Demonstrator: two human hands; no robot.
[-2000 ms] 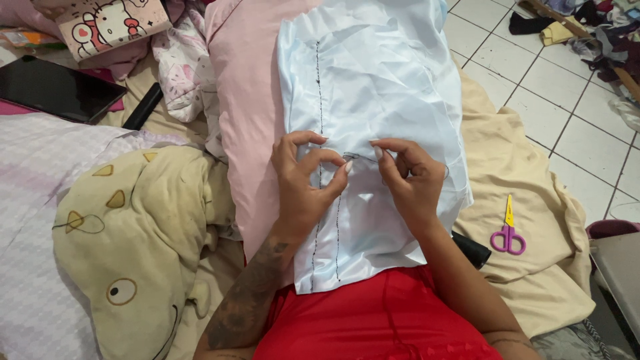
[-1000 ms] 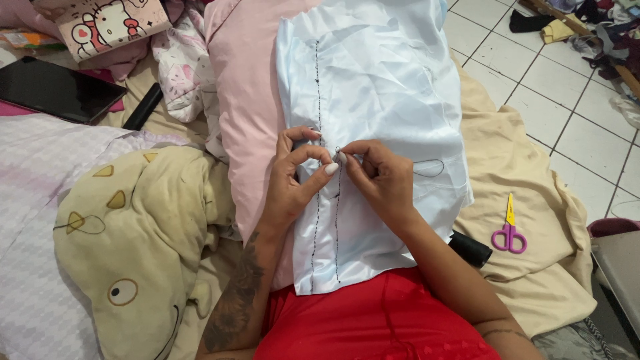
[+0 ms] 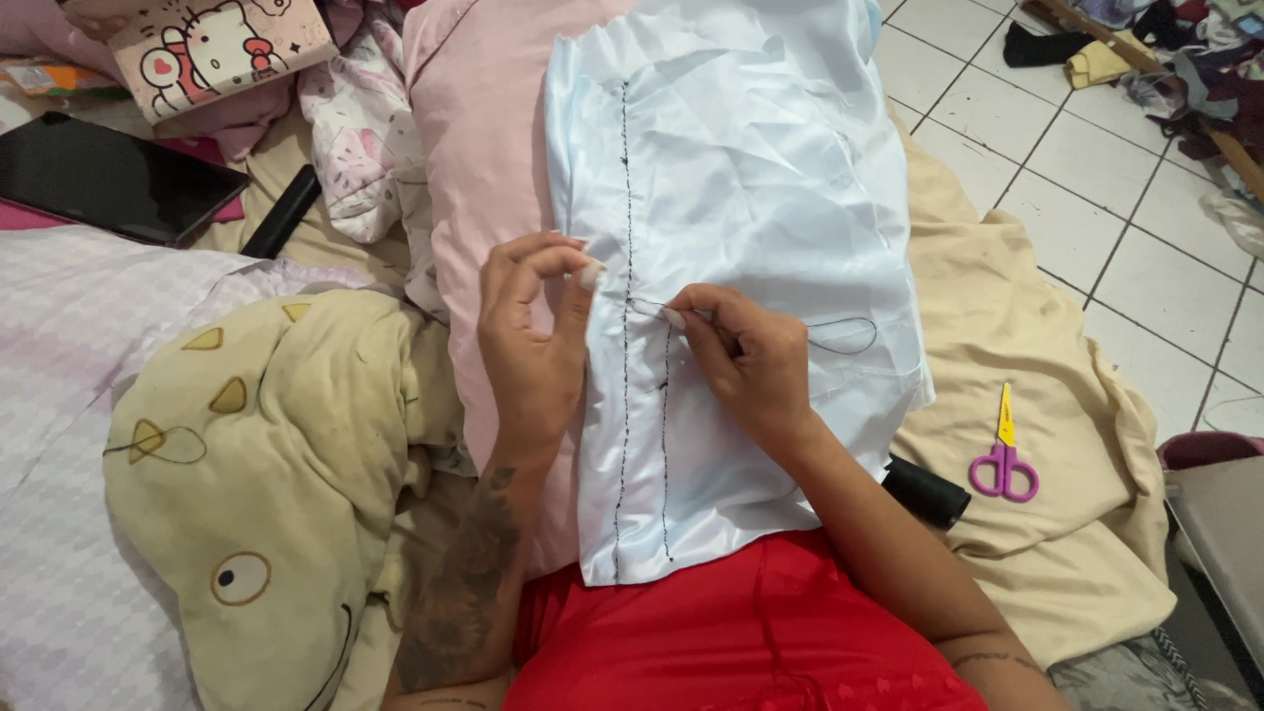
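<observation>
Pale blue satin fabric (image 3: 750,197) lies over a pink pillow (image 3: 494,197), with two lines of dark stitching running lengthwise. My right hand (image 3: 746,346) pinches a dark thread (image 3: 647,305) near the upper end of the shorter line; whether a needle is between the fingertips cannot be told. A loop of thread lies on the satin to the right of that hand. My left hand (image 3: 538,331) is raised at the left of the longer line, thumb and fingers curved close to each other, with no thing seen between them.
Scissors with purple handles (image 3: 1004,472) and a black cylinder (image 3: 926,492) lie on the beige cloth at the right. At the left are a dinosaur-like plush cloth (image 3: 286,444), a dark tablet or phone (image 3: 114,178), a black stick-like object (image 3: 281,212) and a Hello Kitty box (image 3: 227,49).
My left hand has moved slightly up and away from my right hand. My right hand has moved a little right and down from the stitching, where both hands' fingertips were close together.
</observation>
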